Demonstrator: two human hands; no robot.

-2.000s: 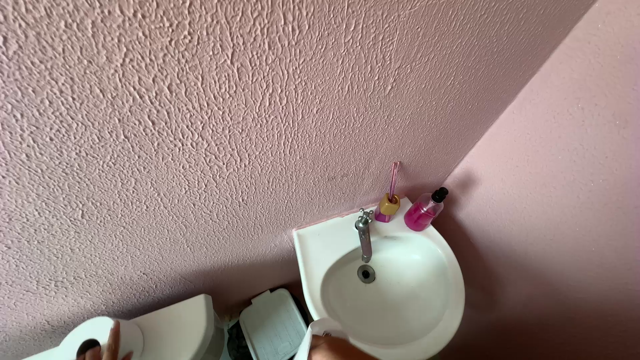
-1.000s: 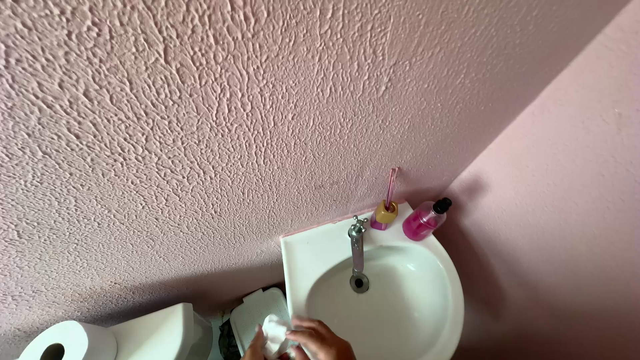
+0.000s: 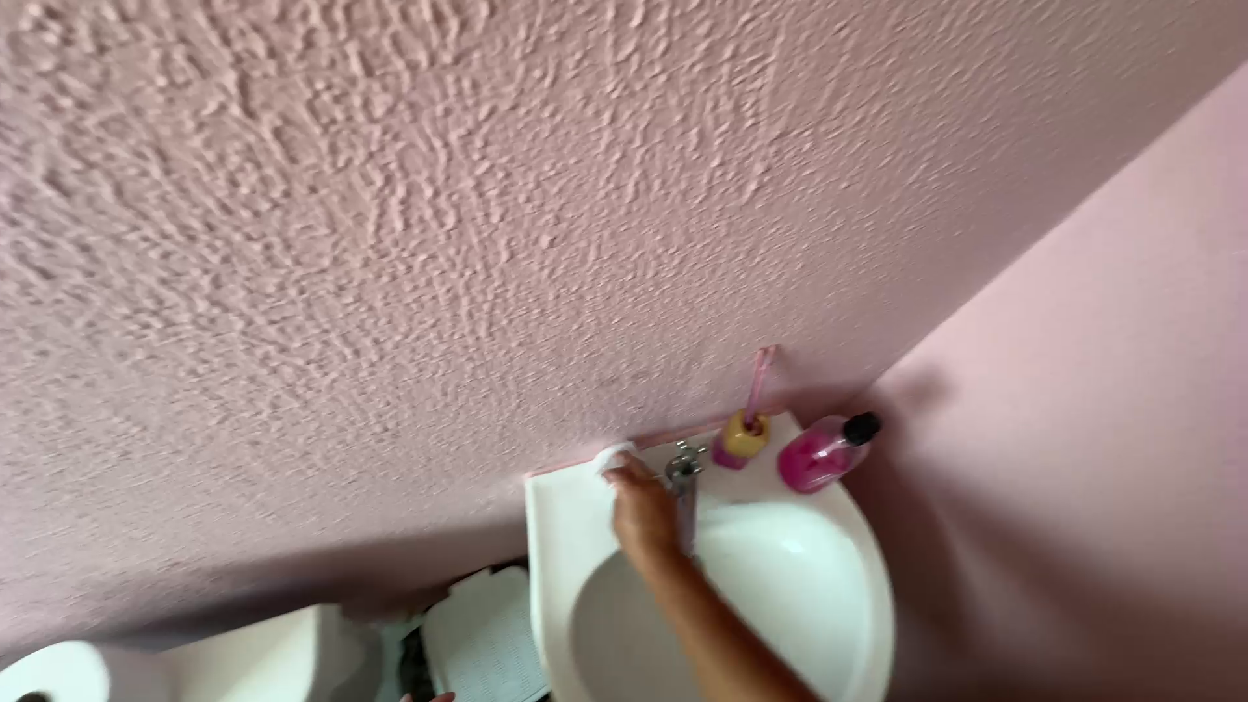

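My right hand [image 3: 643, 507] reaches across the white corner sink [image 3: 858, 585] and holds a wad of white paper [image 3: 614, 456] against its back ledge, by the textured wall. The chrome tap [image 3: 686, 487] stands just right of the hand, partly behind it. Only the fingertips of my left hand [image 3: 429, 697] show at the bottom edge, in front of a white lidded bin; whether they hold anything is hidden.
A yellow and purple holder with pink sticks [image 3: 743, 437] and a pink liquid bottle [image 3: 827, 453] stand on the sink's back corner. At lower left are a toilet paper roll [image 3: 78, 673], a white cistern [image 3: 253, 658] and the bin [image 3: 487, 634].
Both hands were together at the white paper by the sink's near left side. Now my right hand has carried paper to the back ledge, while my left is mostly out of view.
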